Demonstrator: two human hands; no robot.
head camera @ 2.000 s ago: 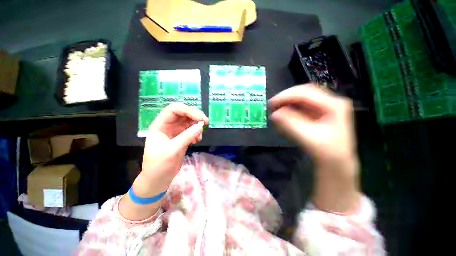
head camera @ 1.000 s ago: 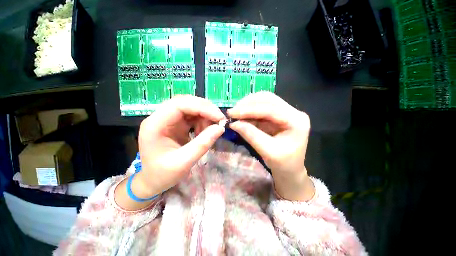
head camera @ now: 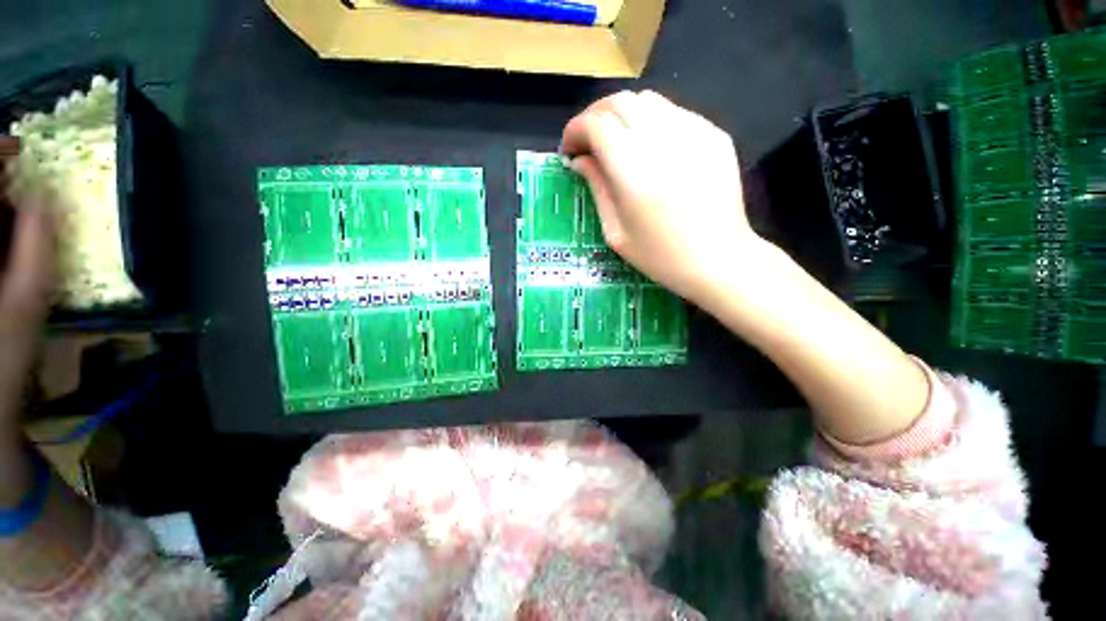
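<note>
Two green circuit board panels lie side by side on the black mat: the left panel (head camera: pixel 386 352) shows whole, and the right panel (head camera: pixel 562 325) is partly covered by my right hand (head camera: pixel 661 182). My right hand's thumb and fingers are pinched at the right panel's top edge, on a tiny pale part (head camera: pixel 566 157) too small to make out clearly. My left hand (head camera: pixel 27 273) is at the left picture edge, cut off and blurred, over the near side of the black bin (head camera: pixel 148 206) heaped with pale parts (head camera: pixel 85 194). Its fingertips are not clear.
An open cardboard tray (head camera: pixel 473 58) with a blue pen (head camera: pixel 534 10) is behind the panels. A black bin of dark parts (head camera: pixel 855 200) stands right, with more green boards (head camera: pixel 1001 206) beyond. A cardboard box (head camera: pixel 61 443) is below the bench edge at left.
My hands were together in front of the panels and have parted. My left hand has moved left to the pale parts bin, my right hand up onto the right panel. The view has shifted.
</note>
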